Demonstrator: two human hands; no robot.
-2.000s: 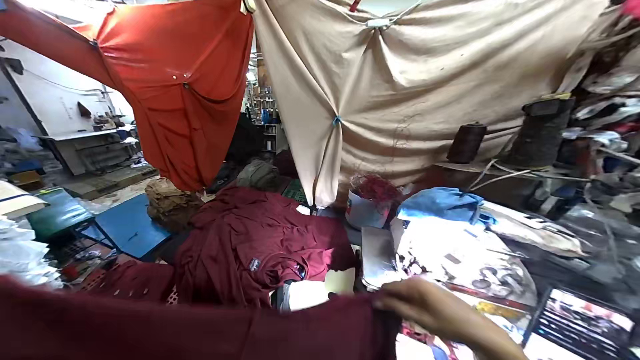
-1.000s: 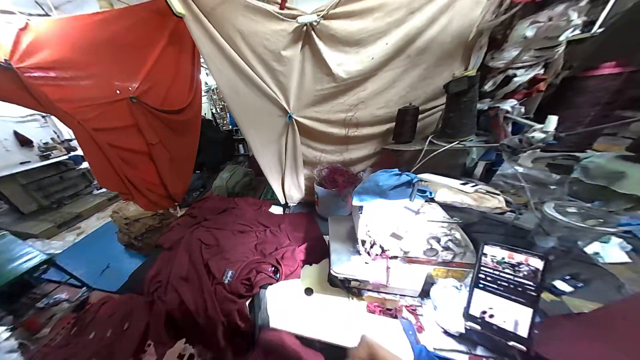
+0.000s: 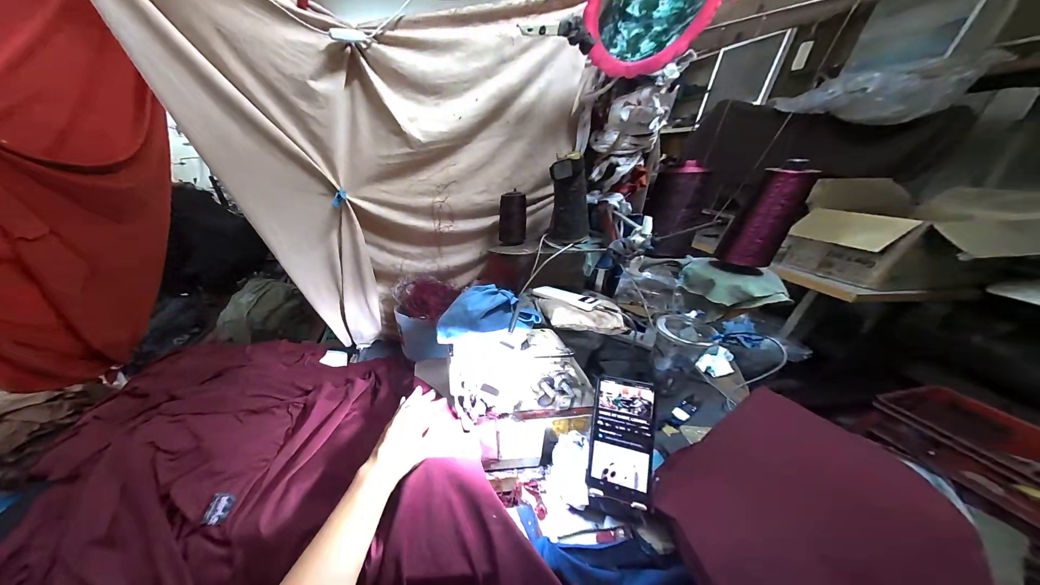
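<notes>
My left hand (image 3: 426, 435) reaches in from the bottom and rests on maroon cloth (image 3: 459, 528), close against a brightly lit sewing machine (image 3: 520, 370). Glare washes out its fingers, so its grip cannot be made out. More maroon fabric (image 3: 187, 431), bearing a small label (image 3: 218, 509), lies heaped to the left. Another smooth maroon piece (image 3: 821, 496) fills the lower right. My right hand is not visible. Between the machine and that piece, a smartphone (image 3: 621, 443) stands upright with its screen lit.
Behind the machine are a blue cloth (image 3: 487, 313), a tub of maroon thread (image 3: 422, 325) and a dark thread cone (image 3: 512, 218). Large maroon cones (image 3: 768, 215) and a cardboard box (image 3: 857, 244) stand right. A beige curtain (image 3: 455, 130) hangs behind; a red crate (image 3: 967, 406) is at far right.
The view has swung right. My right hand, seen on maroon cloth two seconds ago, is out of sight. My left hand now shows on cloth beside the machine.
</notes>
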